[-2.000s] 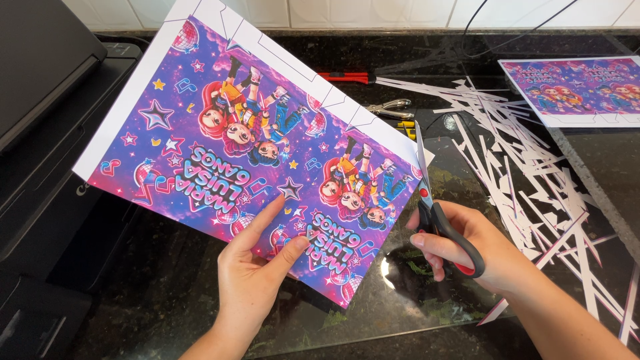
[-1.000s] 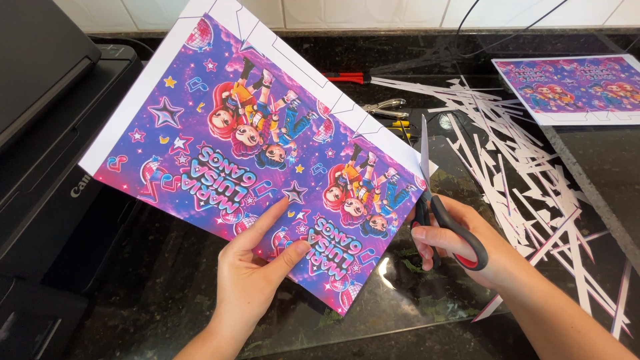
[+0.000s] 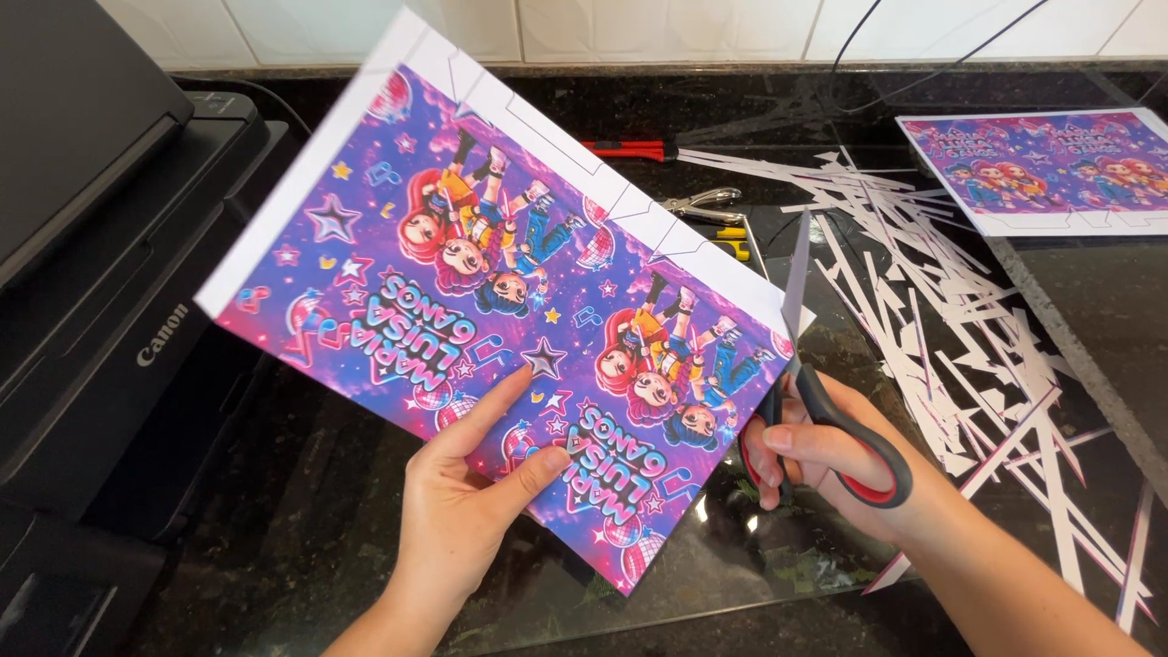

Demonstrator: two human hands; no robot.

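My left hand [image 3: 474, 493] grips the lower edge of a printed sheet [image 3: 438, 319], thumb and forefinger on its face. Purple and pink artwork of cartoon figures, stars and lettering covers the sheet, which is tilted. White margins with black outlines run along its upper and left sides. My right hand [image 3: 821, 447] holds scissors [image 3: 798, 292] with black and red handles at the sheet's right corner. A blade points upward, crossing the white margin there; how far the blades are apart is hard to tell.
Many paper offcuts [image 3: 967, 338] lie on the dark stone counter at right. Beyond them are more printed sheets [image 3: 1049, 173]. A red utility knife [image 3: 630, 149], a metal hand punch [image 3: 707, 203] and a yellow-black tool [image 3: 732, 245] lie behind the held sheet. A black Canon printer [image 3: 128, 274] stands left.
The scissors have shifted slightly along the sheet's right corner, and their blade sits lower against the white margin than two seconds ago. My left hand keeps its hold on the sheet.
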